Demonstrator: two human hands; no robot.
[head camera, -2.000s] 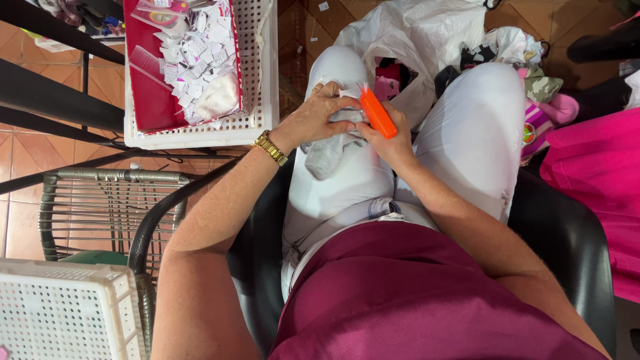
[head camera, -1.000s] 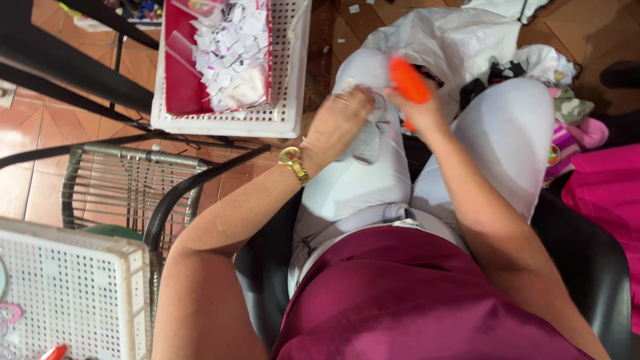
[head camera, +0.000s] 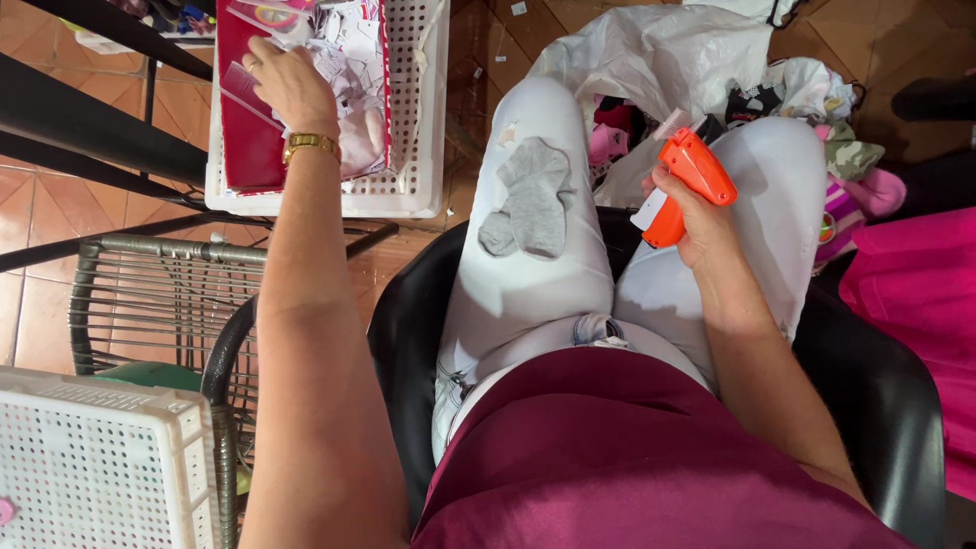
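Note:
My right hand (head camera: 705, 221) grips an orange tagging gun (head camera: 698, 171) above my right thigh, with a strip of clear plastic fasteners standing out of its top. Small grey socks (head camera: 537, 202) lie flat on my left thigh, touched by neither hand. At the upper left, my left hand (head camera: 293, 84) is over a red box (head camera: 252, 164) that holds a heap of small white paper tags (head camera: 351, 49). Its fingers are bent near a clear strip of fasteners (head camera: 248, 95); whether they hold anything cannot be told.
The red box sits in a white perforated plastic crate (head camera: 419, 152). Beyond my knees lies a white plastic bag (head camera: 656, 46) with socks. A corded chair (head camera: 168, 290) and another white crate (head camera: 91, 457) are at the left, bright pink fabric (head camera: 915, 305) at the right.
My left hand has left the grey socks on my thigh and moved up and left to the red box. My right hand, still gripping the tagging gun, has moved away from the socks.

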